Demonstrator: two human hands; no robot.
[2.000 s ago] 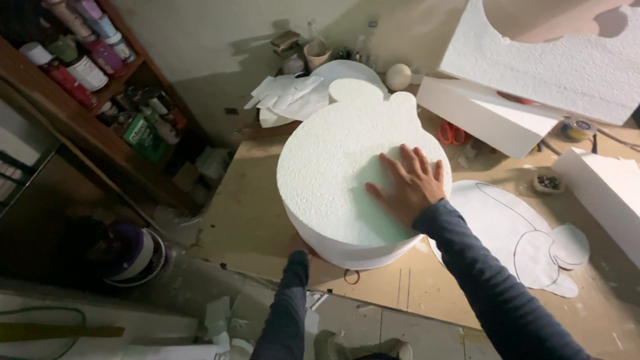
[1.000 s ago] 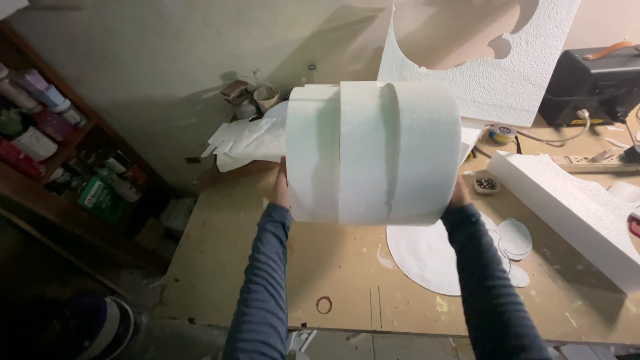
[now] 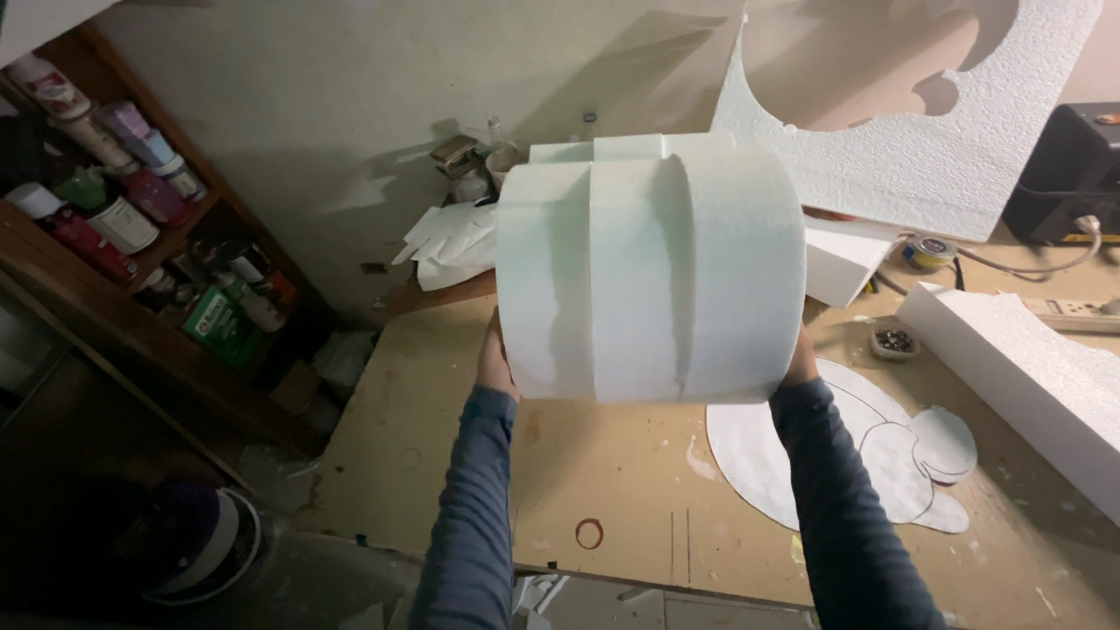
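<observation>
A thick, curved white polystyrene foam shape [image 3: 643,280] with stepped, lobed sides is held up over the wooden table [image 3: 420,437], its cut side towards me. My left hand [image 3: 497,360] grips its left end and my right hand [image 3: 800,357] its right end; the foam hides most of the fingers. Behind my right forearm, a white paper template [image 3: 892,451] with drawn curved lines lies flat on the table.
A foam sheet with a cut-out [image 3: 919,166] leans at the back right, near a tape measure [image 3: 930,252]. A foam block [image 3: 1015,367], a small dish of metal bits [image 3: 894,341] and a power strip [image 3: 1072,313] are at right. Shelved bottles [image 3: 122,223] stand left, above a bucket [image 3: 206,542].
Two seconds ago the foam shape lay flat-face up, with my right hand spread on top. Now both hands hold it raised and turned on its side. The view has shifted.
</observation>
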